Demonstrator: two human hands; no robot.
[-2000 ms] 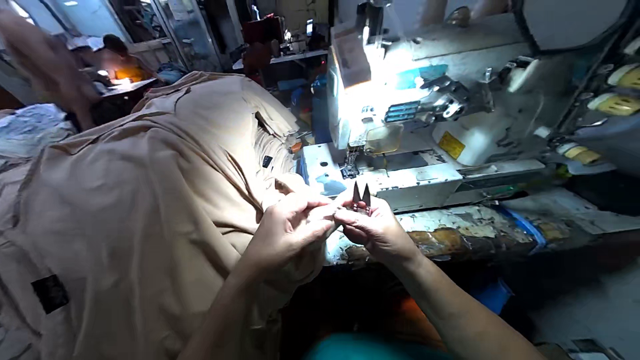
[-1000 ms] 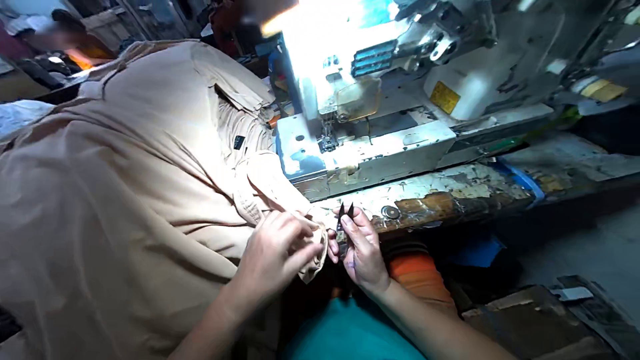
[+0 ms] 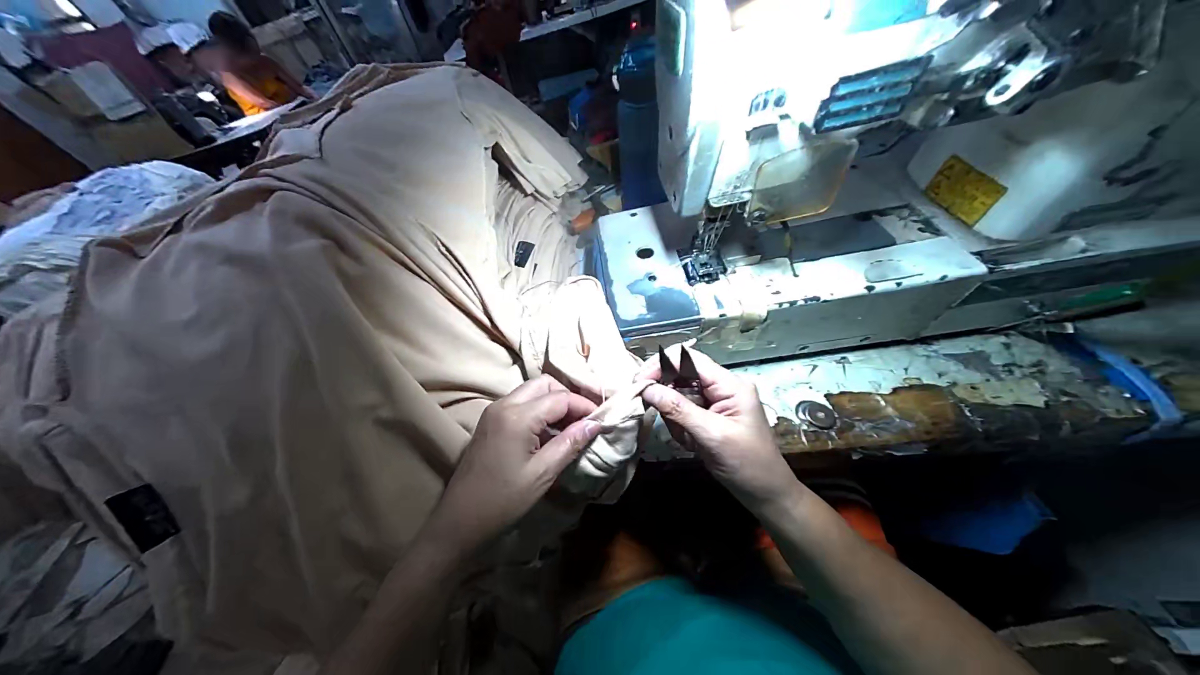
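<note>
A large heap of beige fabric garments (image 3: 309, 309) fills the left side, with dark labels showing on it. My left hand (image 3: 525, 441) pinches an edge of the beige cloth between thumb and fingers. Close to it on the right, my right hand (image 3: 717, 417) holds the same edge with thumb and finger, and small thread snips (image 3: 680, 367) sit in its palm, their two dark blades apart and pointing up. Just beyond the hands stands an industrial sewing machine (image 3: 797, 291), its lamp lit, its presser foot (image 3: 703, 265) above the bed with no cloth seen under it.
The worn table edge (image 3: 900, 412) runs below the machine, with a round metal piece (image 3: 817, 414) on it. A blue strip (image 3: 1130, 380) lies at the right. Pale cloth (image 3: 103, 211) is piled at the far left, and a person (image 3: 248, 70) sits in the background.
Compared with one second ago, my hands are closer together on a stretch of the cloth edge. The snips stay in my right hand throughout. The view has shifted.
</note>
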